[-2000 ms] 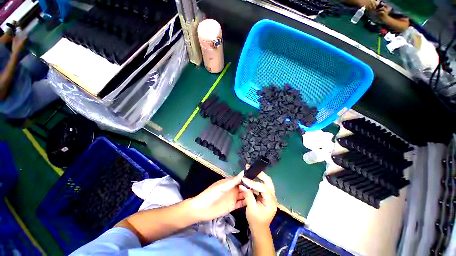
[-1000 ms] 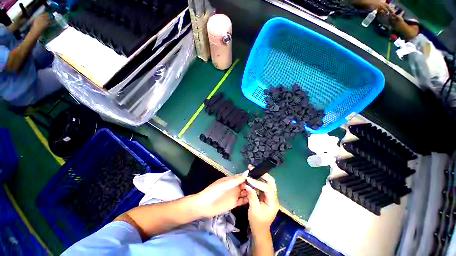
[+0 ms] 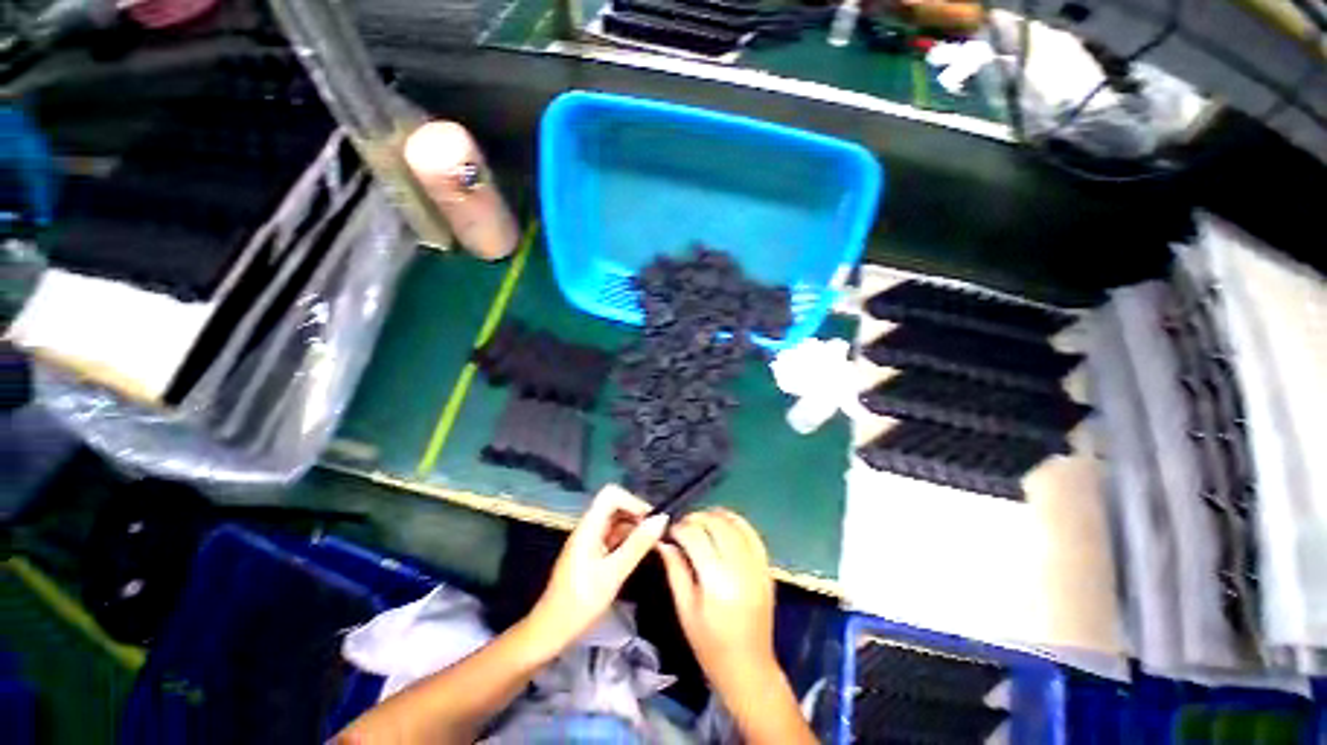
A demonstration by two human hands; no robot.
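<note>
My left hand (image 3: 594,565) and my right hand (image 3: 722,579) meet at the bench's front edge and hold a black housing (image 3: 687,492) between their fingertips. The view is blurred, and whether a small insert is between the fingers cannot be told. A loose heap of small black inserts (image 3: 677,393) lies just beyond my hands. Two groups of black housings (image 3: 542,440) lie left of the heap. A white crumpled tissue (image 3: 815,373) lies to its right, with a whitish bottle partly visible beside it.
A light-blue basket (image 3: 713,131) stands behind the heap. Finished parts (image 3: 968,386) lie in slanted rows on a pale sheet (image 3: 946,560) at right, beside upright layers (image 3: 1164,422). A pink tumbler (image 3: 463,189) stands by the post. A bagged tray stack (image 3: 277,364) is left; blue crates (image 3: 953,640) are below.
The view has turned to the right, so the bench things appear further left and more of the upright layers shows. Both hands still hold the housing, which now looks thinner, seen more edge-on.
</note>
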